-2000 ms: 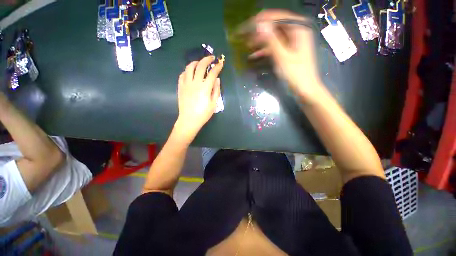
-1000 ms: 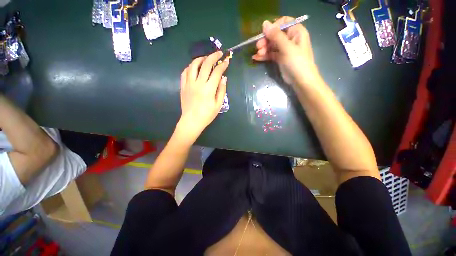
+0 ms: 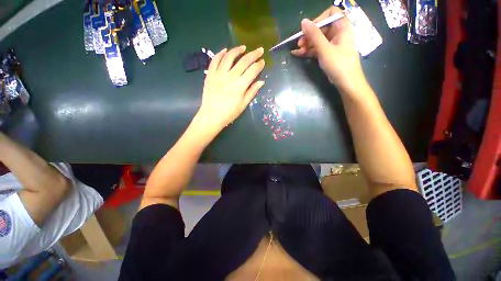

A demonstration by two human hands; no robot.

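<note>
My right hand [image 3: 336,46] holds slim silver tweezers [image 3: 307,31] like a pen, tips pointing left over the edge of the amber film [image 3: 254,24]. My left hand [image 3: 232,82] lies palm down, fingers spread, over a board that it almost wholly hides. A black end module [image 3: 194,61] and a small white piece show at its upper left. Whether the left fingers grip the board cannot be told. Red-pink specks [image 3: 276,122] lie on a clear sheet [image 3: 294,101] right of my left hand.
Boards lie in a cluster [image 3: 115,64] at upper left and others [image 3: 394,12] at upper right, one partly behind my right hand. More boards [image 3: 11,82] are at far left. Red trays [image 3: 447,93] stand at right. A person's arm [image 3: 33,170] is at the left. A white crate [image 3: 439,193] is below.
The tweezers' tips have left the spot at my left fingertips and are further right. My left fingers have spread and now cover the board's body. The view has shifted.
</note>
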